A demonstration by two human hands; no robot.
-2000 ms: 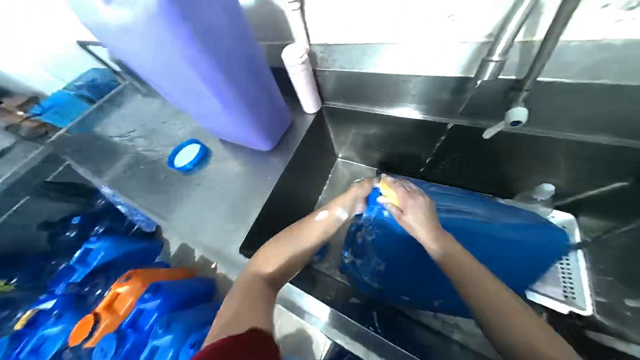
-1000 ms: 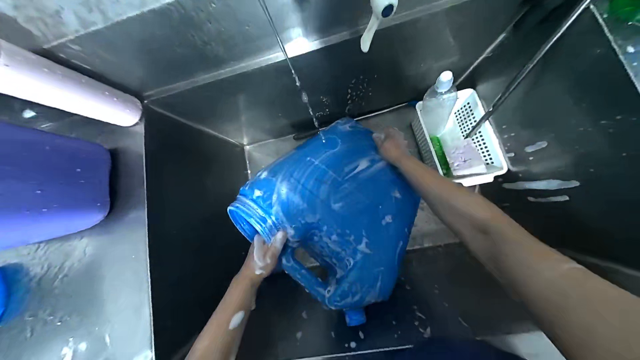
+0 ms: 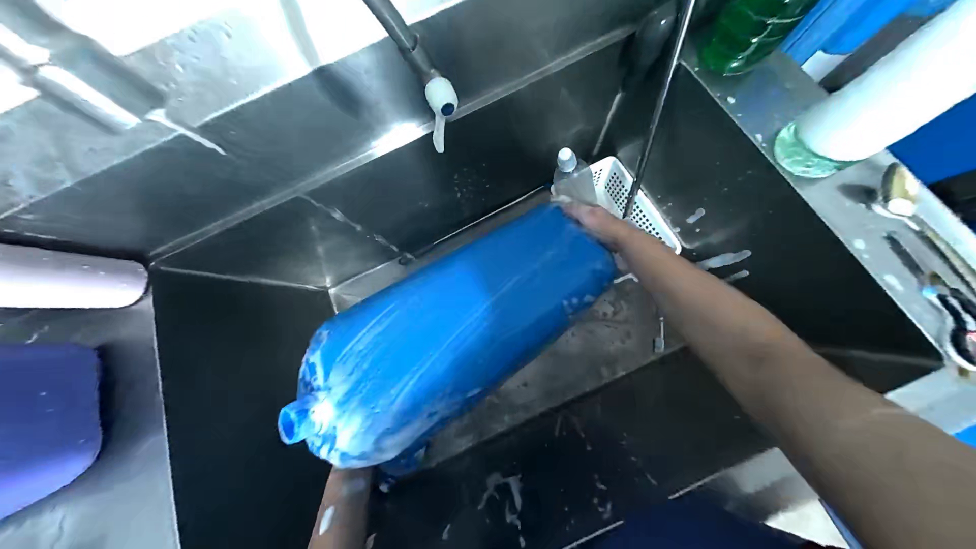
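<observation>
A large blue plastic jug, streaked with suds, lies on its side across a deep stainless steel sink. Its small open spout points to the lower left. My right hand holds the far upper-right end. My left forearm reaches under the near end; the left hand is hidden behind the jug, so its grip does not show. A thin stream of water falls from a tap behind the jug.
A white perforated basket and a clear bottle stand in the sink's back corner. A white-handled tap hangs over it. Purple container at left; white roll, spoon and scissors on the right ledge.
The jug has been turned over: its wide mouth and handle, seen a second ago, are now out of sight. My left hand has gone beneath it. The yellow thing held earlier no longer shows.
</observation>
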